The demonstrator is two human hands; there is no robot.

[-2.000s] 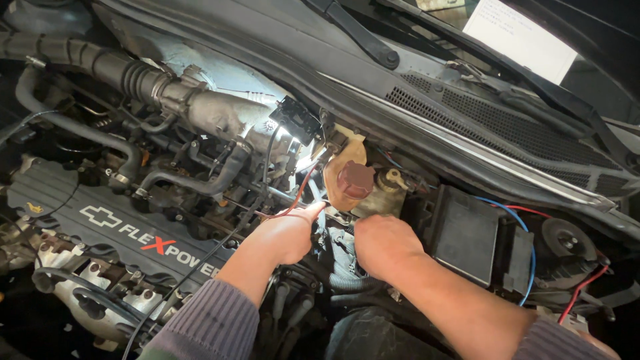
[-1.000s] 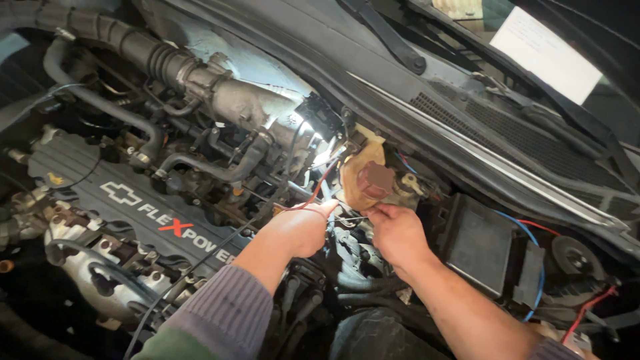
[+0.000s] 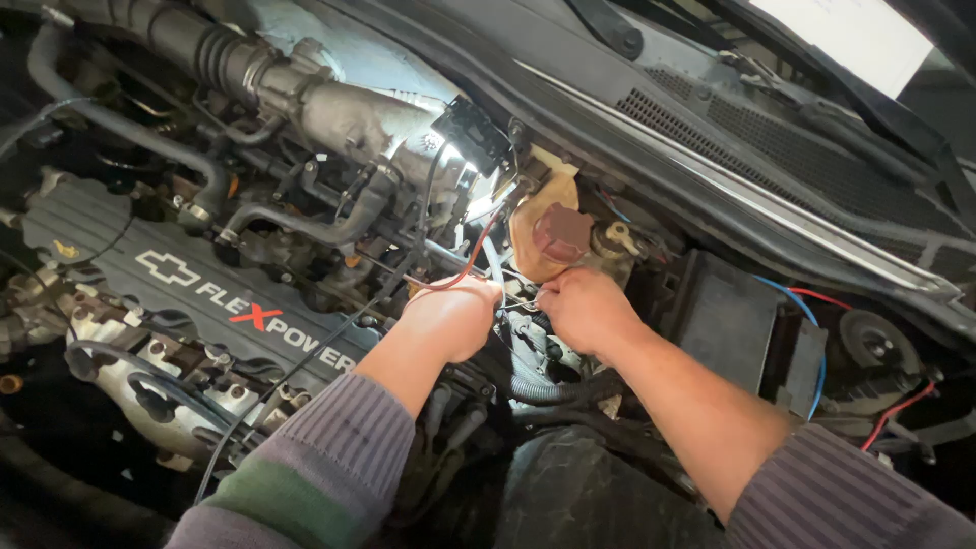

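My left hand (image 3: 456,314) is closed with its fingertips pinched on a thin wire, beside the engine cover (image 3: 191,282). A red wire (image 3: 482,252) loops over the top of that hand. My right hand (image 3: 583,306) pinches a thin wire (image 3: 521,305) that spans the short gap between the hands, just below the yellowed reservoir with a brown cap (image 3: 563,233). Below the hands lies a grey corrugated conduit (image 3: 543,390) with connectors. A black device with a lit lamp (image 3: 471,136) shines down from above the hands. The fingertips are partly hidden.
A thick ribbed air intake hose (image 3: 217,57) crosses the upper left. To the right stand a black box (image 3: 720,320), blue (image 3: 808,305) and red wires (image 3: 892,415) and a round black part (image 3: 881,343). The windshield cowl (image 3: 724,145) borders the top right, where a white paper (image 3: 854,38) lies.
My hands stay close together below the reservoir. Over the last second the right hand has shifted slightly down, a little away from the reservoir's cap. The view has shifted slightly.
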